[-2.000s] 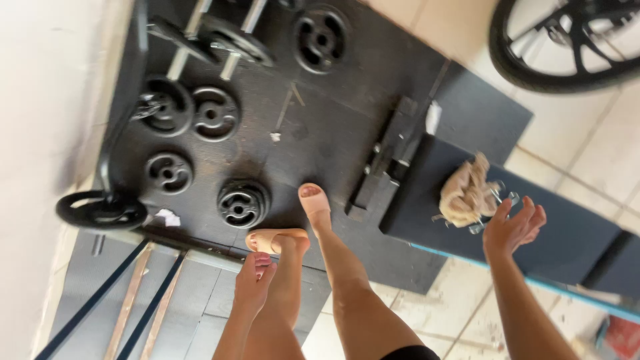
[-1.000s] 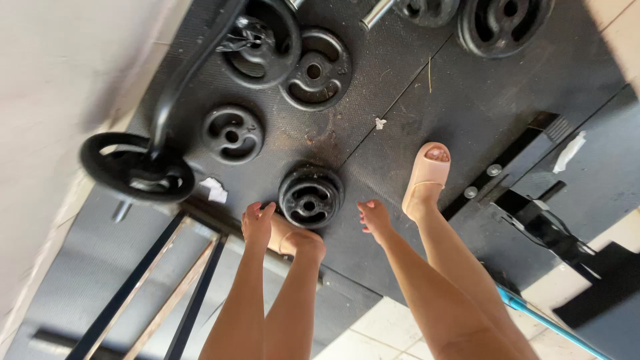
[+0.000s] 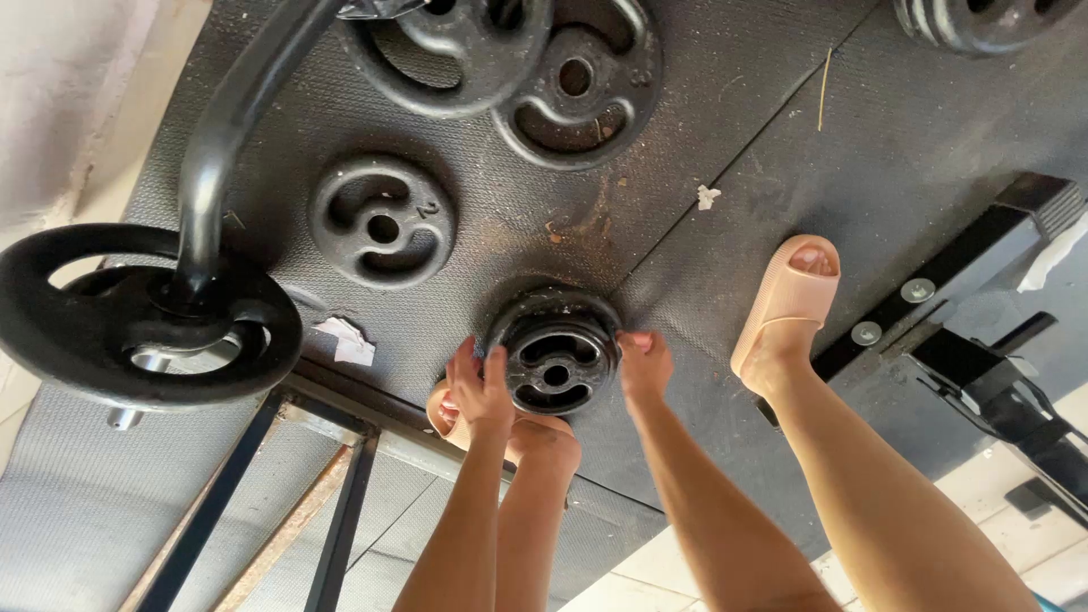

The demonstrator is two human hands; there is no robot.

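A stack of black weight plates (image 3: 556, 374) lies on the rubber mat between my two hands. My left hand (image 3: 483, 384) is at the stack's left edge, fingers spread, the fingertips close to or touching the rim. On the opposite side, my right hand (image 3: 644, 364) has its fingers curled at the rim. Whether either hand bears on the plates cannot be told. A small plate marked 2 (image 3: 382, 223) rests flat to the upper left. Two larger plates, one (image 3: 586, 85) partly under another (image 3: 450, 59), lie above.
A bent black bar (image 3: 212, 161) carrying a plate (image 3: 76, 340) stands at left. A metal frame (image 3: 340, 510) is at lower left. My sandalled feet (image 3: 790, 297) stand near the stack. A black steel base (image 3: 943, 272) with bolts lies at right; more plates (image 3: 977, 21) are at top right.
My right hand has moved left, from by the bench to the plate stack's right side. My left hand has come up to its left edge. The view has moved closer to the floor plates.
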